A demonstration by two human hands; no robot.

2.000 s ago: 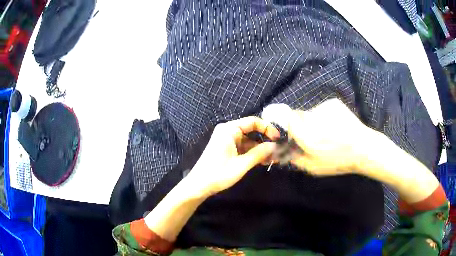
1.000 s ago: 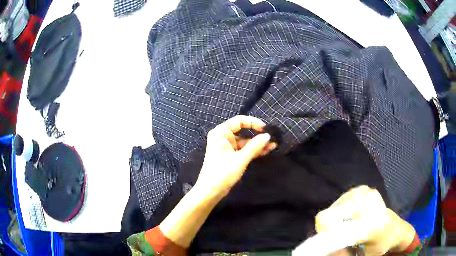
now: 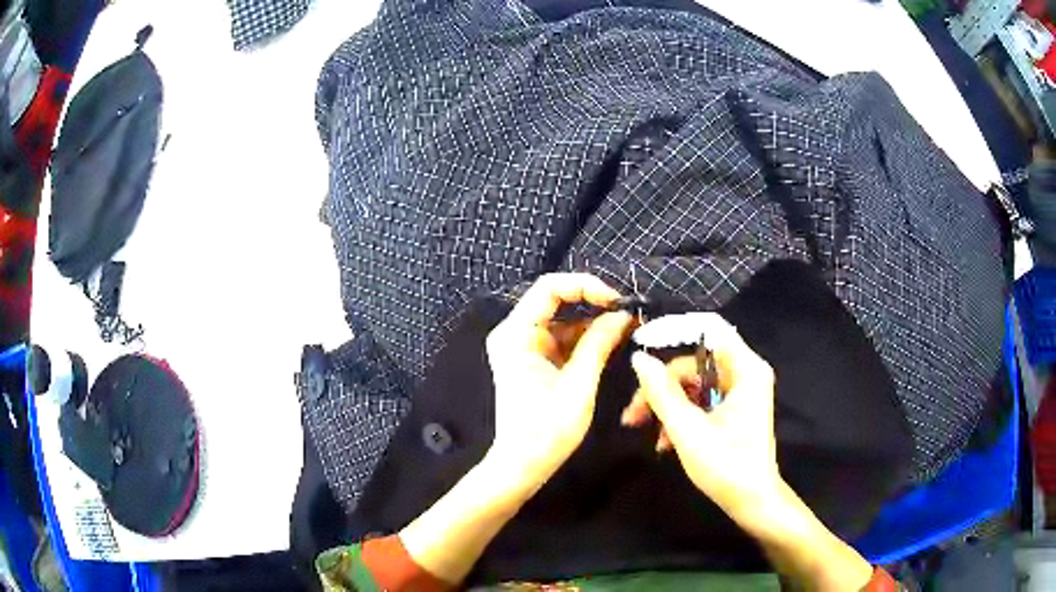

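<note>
The dark coat with a thin white grid check (image 3: pixel 463 174) covers the middle of the table. Its plain black facing (image 3: pixel 544 486) lies towards me, with a dark round button (image 3: pixel 435 437) on it. My left hand (image 3: pixel 539 376) pinches a fold of the coat, with a dark button-like piece at the fingertips. My right hand (image 3: pixel 712 405) is just right of it, thumb and finger together near a thin glint, perhaps the needle. Thread snips (image 3: pixel 708 376) show in its palm, and a whitish wrap covers a finger. The thread cannot be made out clearly.
On the white table (image 3: pixel 249 231) at left are a round black tray (image 3: pixel 145 445) with loose buttons, a small black-and-white cylinder (image 3: pixel 58 376) and a black pouch (image 3: pixel 104 168). Blue crates (image 3: pixel 955 509) stand beside the table.
My right hand has come up from the lower right, where it was blurred, to beside my left hand. My left hand keeps its pinch. The view has shifted slightly.
</note>
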